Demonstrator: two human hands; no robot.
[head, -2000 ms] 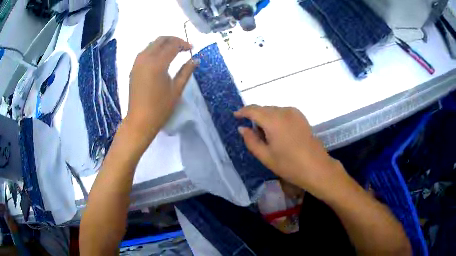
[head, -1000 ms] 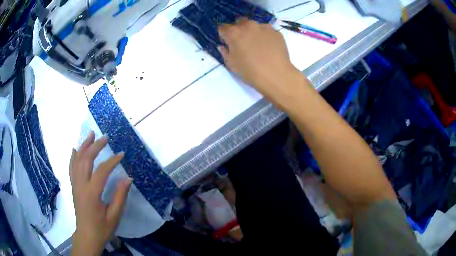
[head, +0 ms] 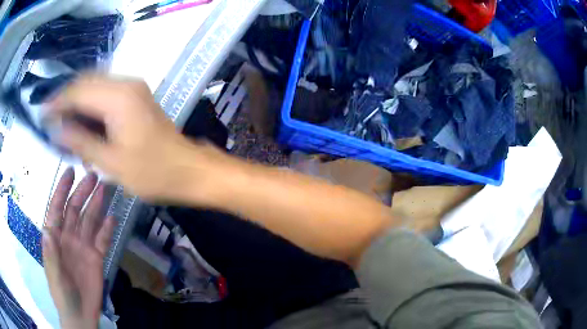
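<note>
My right hand [head: 112,132] is blurred by motion, above the table at the left, with its fingers closed on a dark denim strip [head: 27,115] that curves out to their left. My left hand [head: 76,241] is below it near the table edge, palm up, fingers apart, holding nothing. A speckled blue denim strip [head: 24,226] lies left of my left hand, beside pale cloth [head: 18,266]. A pile of dark denim strips [head: 80,35] lies at the upper left. The needle and machine head are out of view.
The measuring tape [head: 206,48] runs along the table edge. Thin pens [head: 170,8] lie at the top. A blue crate [head: 386,157] holds denim scraps below the table. White paper or cloth [head: 508,196] is at the right.
The view has swung right and down. My right hand has come from the strip pile towards my left hand with a dark strip. My left hand has turned palm up.
</note>
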